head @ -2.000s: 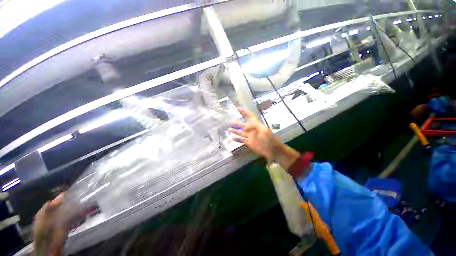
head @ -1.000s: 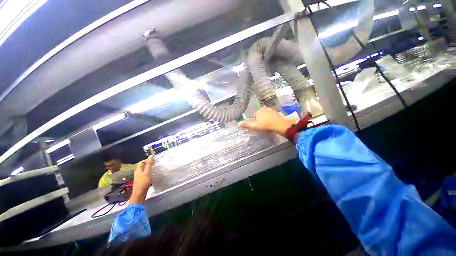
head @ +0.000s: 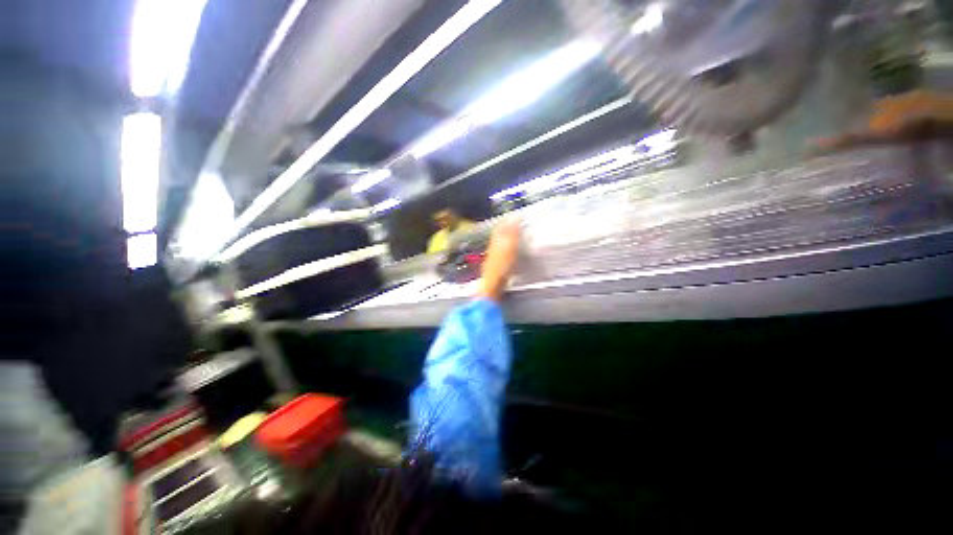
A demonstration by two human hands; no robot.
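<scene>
A stack of clear plastic trays lies on the pale upper shelf, blurred by motion. My left hand is upright at the stack's left end, with the blue sleeve below it. Whether its fingers grip the stack or only touch it cannot be told. My right hand is a blurred shape at the far right, above the stack's right part. Its fingers cannot be made out.
A flexible duct hangs over the stack. The shelf's front edge runs across the view. A person in yellow is behind the shelf. A red-orange bin and red-framed items stand at the lower left.
The view has swung left, bringing the red-orange bin into sight. The stack lay askew under my hands two seconds ago; both hands remain near its ends.
</scene>
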